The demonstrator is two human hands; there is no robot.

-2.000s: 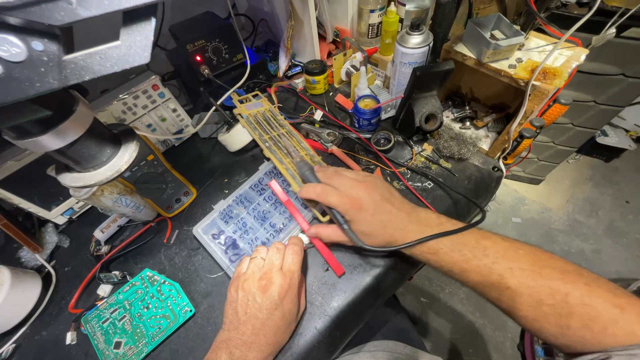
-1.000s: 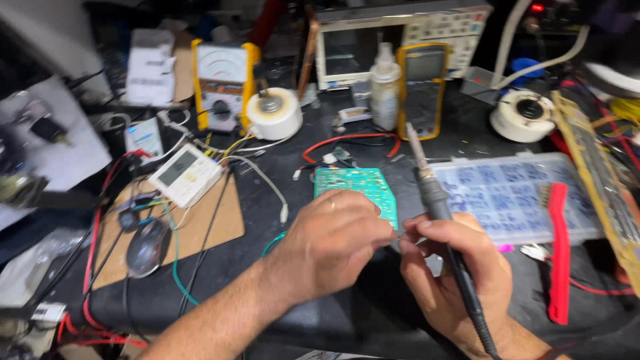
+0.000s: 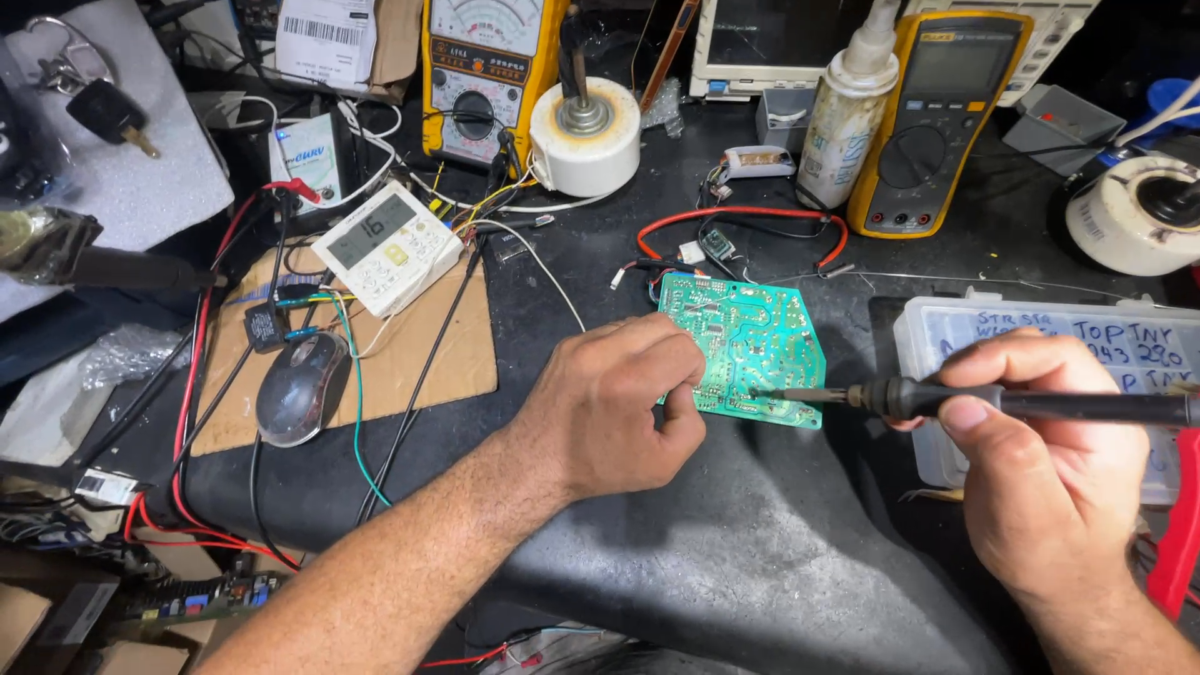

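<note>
A green printed circuit board (image 3: 750, 342) lies solder side up on the black work surface. My right hand (image 3: 1041, 459) grips a soldering iron (image 3: 919, 398) like a pen, its tip over the lower middle of the board; whether the tip touches cannot be told. At the board's left edge, my left hand (image 3: 628, 408) is curled with thumb and forefinger together; whether something small is pinched there is hidden. A clear plastic compartment box (image 3: 923, 323) with handwriting on its lid lies partly behind my right hand.
Behind the board stand a plastic bottle (image 3: 848, 117) and a yellow digital multimeter (image 3: 937, 122). Leftward are an analog multimeter (image 3: 478, 84), a white controller (image 3: 387, 248), a computer mouse (image 3: 302, 389) on cardboard (image 3: 450, 347), and loose cables. A red-handled brush (image 3: 1177, 534) is at right.
The view has swung left since the oldest frame. My left hand has moved off the compartment box to the board. The soldering iron, upright a second ago, now points left over the board.
</note>
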